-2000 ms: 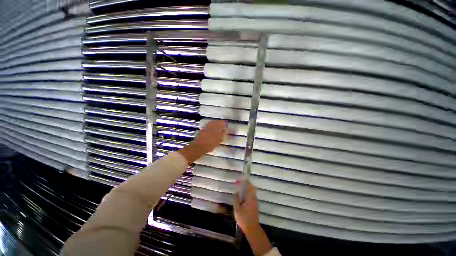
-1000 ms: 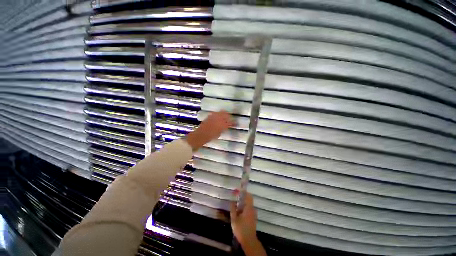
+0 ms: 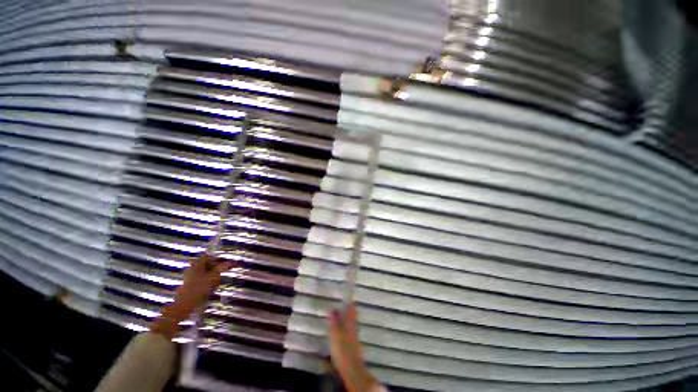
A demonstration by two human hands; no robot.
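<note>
A thin grey rectangular frame [image 3: 360, 222] with an open centre lies over the bed, across bare shiny metal bars [image 3: 275, 222] and the left edge of the white ribbed covering [image 3: 490, 253]. My left hand [image 3: 200, 277] is closed around the frame's left side, below its middle. My right hand [image 3: 346, 341] is at the lower part of the frame's right side, with fingers around it. The image is blurred, so finger detail is unclear. The frame's lower edge is partly cut off by the picture.
More white covering [image 3: 61, 153] lies left of the bare bars. Small brownish clips [image 3: 394, 87] sit near the covering's upper edge, another [image 3: 121, 49] at upper left. A pale ribbed area [image 3: 291, 31] lies beyond. Shiny bars and a dark area are at upper right.
My left hand has moved from over the white covering left and down to the frame's left side. My right hand stays on the right side. The view has shifted, showing more of the far side.
</note>
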